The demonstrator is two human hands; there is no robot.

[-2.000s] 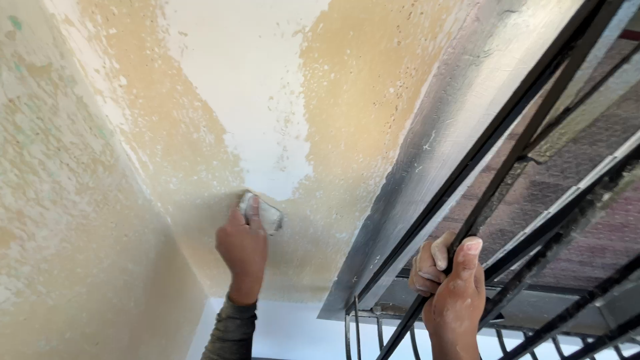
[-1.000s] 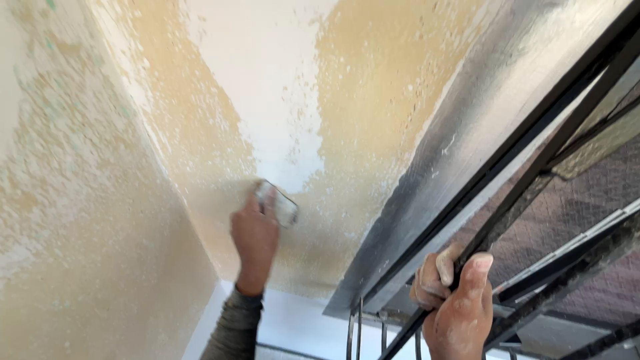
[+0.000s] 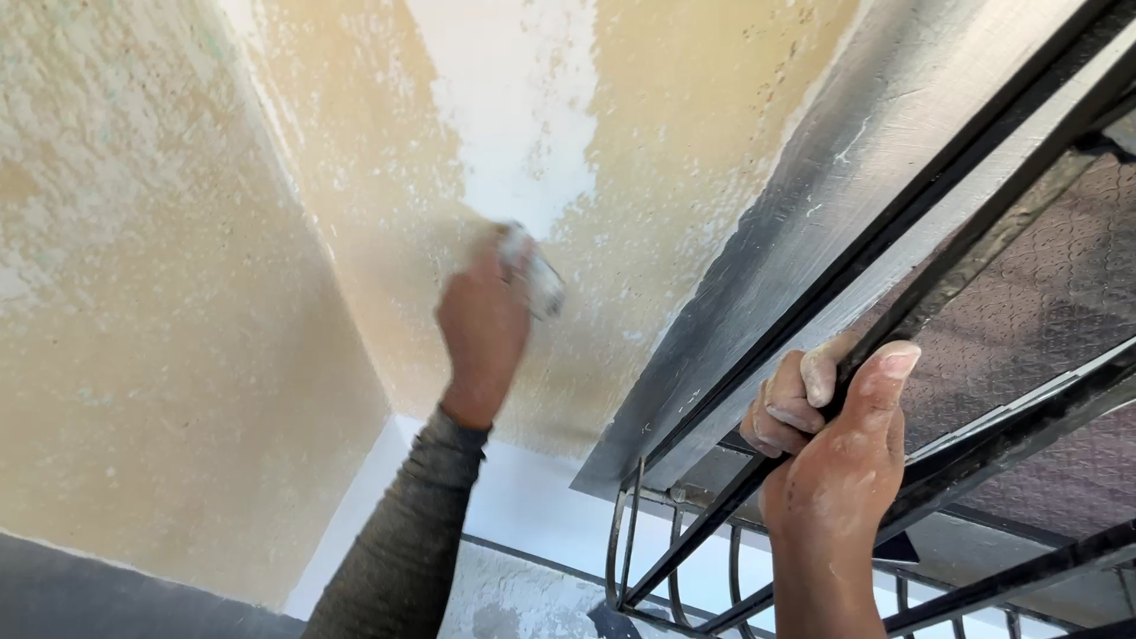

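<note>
My left hand (image 3: 484,333), in a dark rolled sleeve, is raised against the yellowish, patchy painted surface (image 3: 355,160). It holds a small whitish flat tool (image 3: 535,275), blurred by motion, at the lower end of a white patch (image 3: 515,106). The tool's exact kind cannot be told. My right hand (image 3: 830,426), dusted with white on the fingers, is wrapped around a dark metal bar (image 3: 941,288) of the grille, with its thumb on the right side of the bar.
A mottled wall (image 3: 169,355) meets the patchy surface at the left. A grey painted strip (image 3: 710,311) runs beside the grille. Curved metal bars (image 3: 674,568) stand below, and textured panels (image 3: 1047,311) lie behind the grille at right.
The view has shifted somewhat. My left hand still holds the tool near the white patch's lower end, and the tool's tilt has changed. My right hand keeps its grip on the bar.
</note>
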